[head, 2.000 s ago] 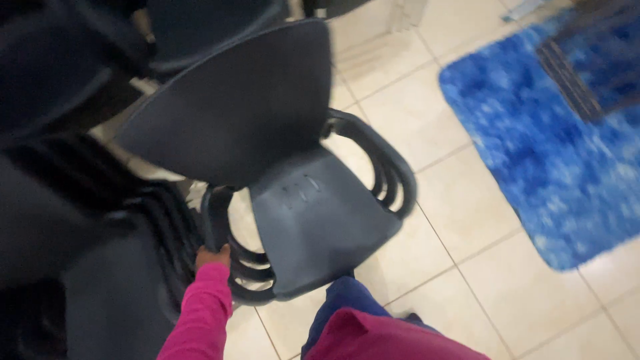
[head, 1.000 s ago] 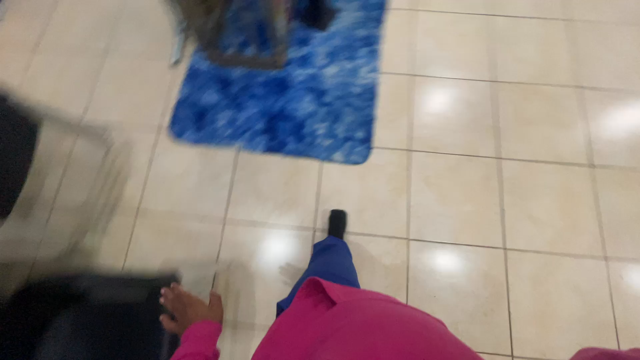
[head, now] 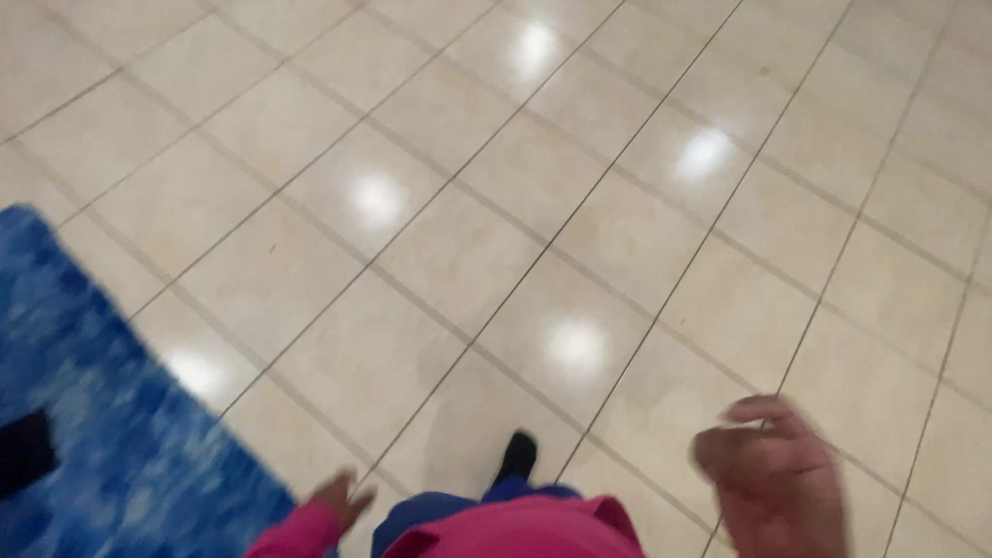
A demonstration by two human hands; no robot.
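Observation:
My left hand, coming out of a pink sleeve, is at the lower edge beside the blue rug. Its fingers are apart and nothing is in them. On the lower right my right hand is raised over the tiled floor, blurred, with its fingers curled. No object shows in it, but the blur hides whether the fingers are closed. Between the hands are my pink top, blue trousers and one dark shoe.
The mottled blue rug lies flat at the lower left, with a dark object on it at the frame's edge. Glossy beige tiles reflect several ceiling lights.
The view has swung off the black chairs onto the tiles. Two seconds ago my left hand was on a chair's armrest; it is off it now. My right hand has come into view.

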